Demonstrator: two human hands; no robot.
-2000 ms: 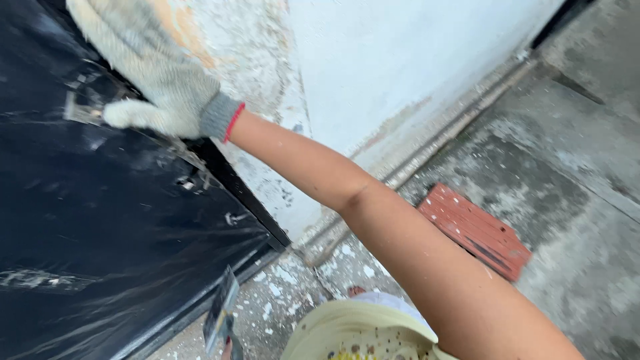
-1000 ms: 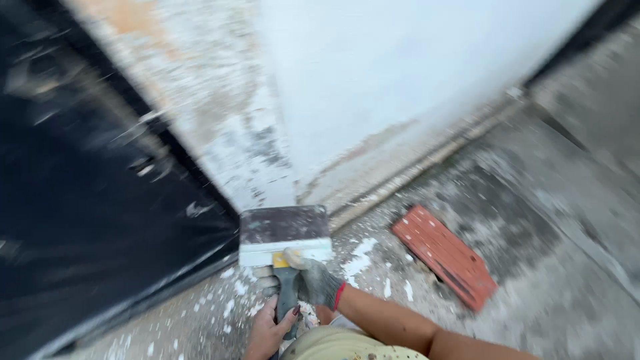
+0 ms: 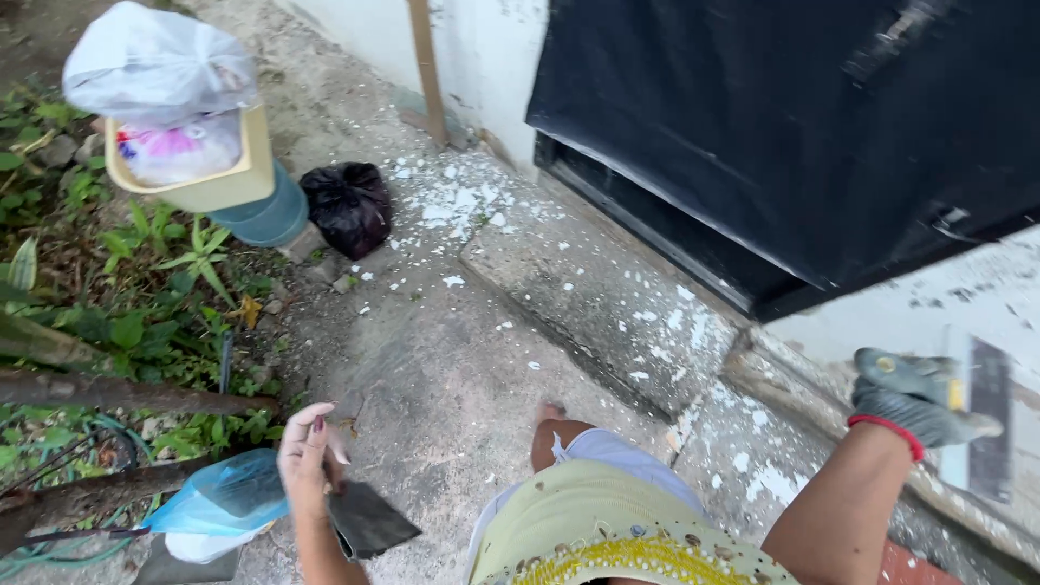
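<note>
My right hand [image 3: 914,406], in a grey work glove with a red cuff, grips the handle of a wide putty knife [image 3: 987,414] close to the white wall at the right. The blade is blurred. My bare left hand [image 3: 309,455] is at the lower left, its fingers bent, with a dark grey flat piece [image 3: 370,520] at its palm side; its material is unclear, and the fingers partly hide how it is held. A dark plastic sheet [image 3: 756,122] covers the opening in the wall above the concrete step [image 3: 601,301].
A cream bin [image 3: 260,154] with plastic bags stands at the upper left beside a black bag [image 3: 348,210]. Plants, branches and a blue bag [image 3: 236,496] lie left. White flakes [image 3: 463,203] litter the concrete. A reddish tile [image 3: 910,565] is at the lower right edge.
The view has swung far toward the plants and bin. The putty knife, near both hands one second ago, is now in the right hand alone, out to the right; the left hand is apart from it.
</note>
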